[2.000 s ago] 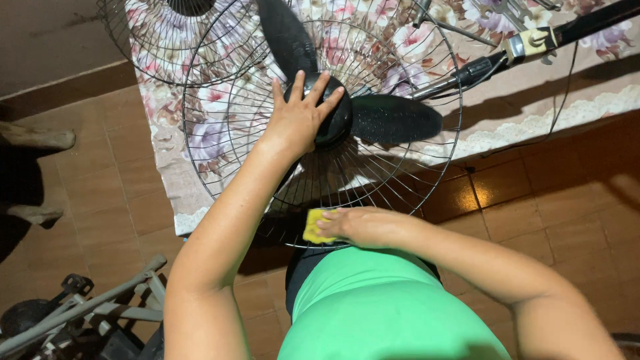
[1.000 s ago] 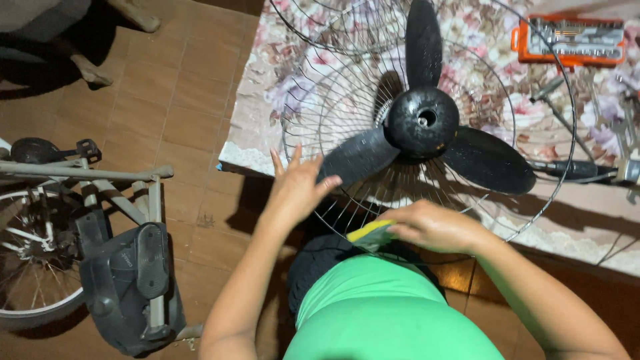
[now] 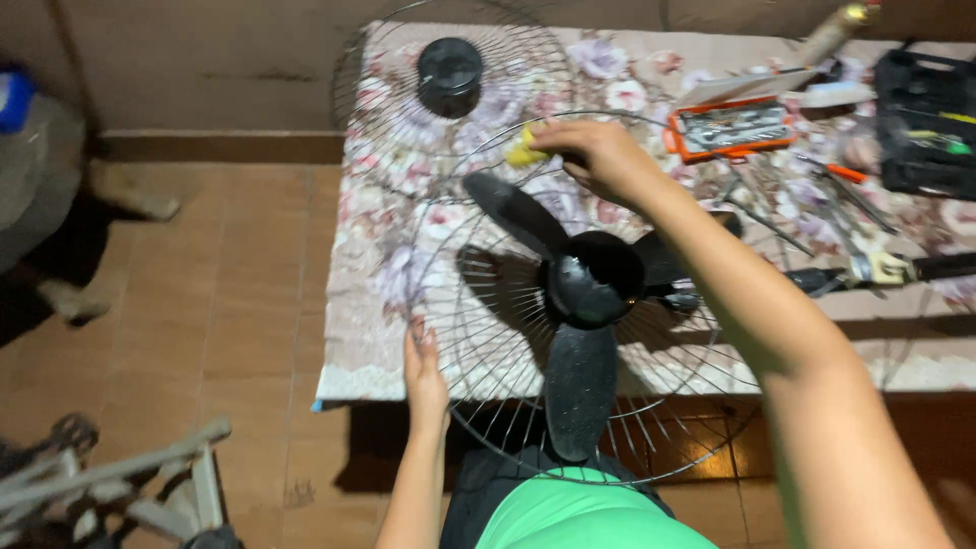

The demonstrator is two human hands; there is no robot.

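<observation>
A black three-bladed fan (image 3: 581,385) sits in its round wire rear grille (image 3: 496,438), lying on a flowered tablecloth and overhanging the table's front edge. My right hand (image 3: 602,156) holds a yellow sponge (image 3: 526,149) at the far rim of the grille. At the grille's left rim is my left hand (image 3: 425,374), its fingers against the wire; how firmly they grip is unclear. Behind, to the left, lies a second wire grille (image 3: 351,99) with a black round centre (image 3: 450,76).
An open orange case of sockets (image 3: 732,130), an orange-handled screwdriver (image 3: 845,173) and a black tool case (image 3: 926,122) lie at the right. The fan's pole (image 3: 945,267) extends right across the table. A bicycle frame (image 3: 114,473) stands lower left; a wall runs behind.
My right hand has moved with the sponge from the near rim to the far rim of the grille. My left hand, earlier on the fan's hub, is now at the left rim. The view has shifted.
</observation>
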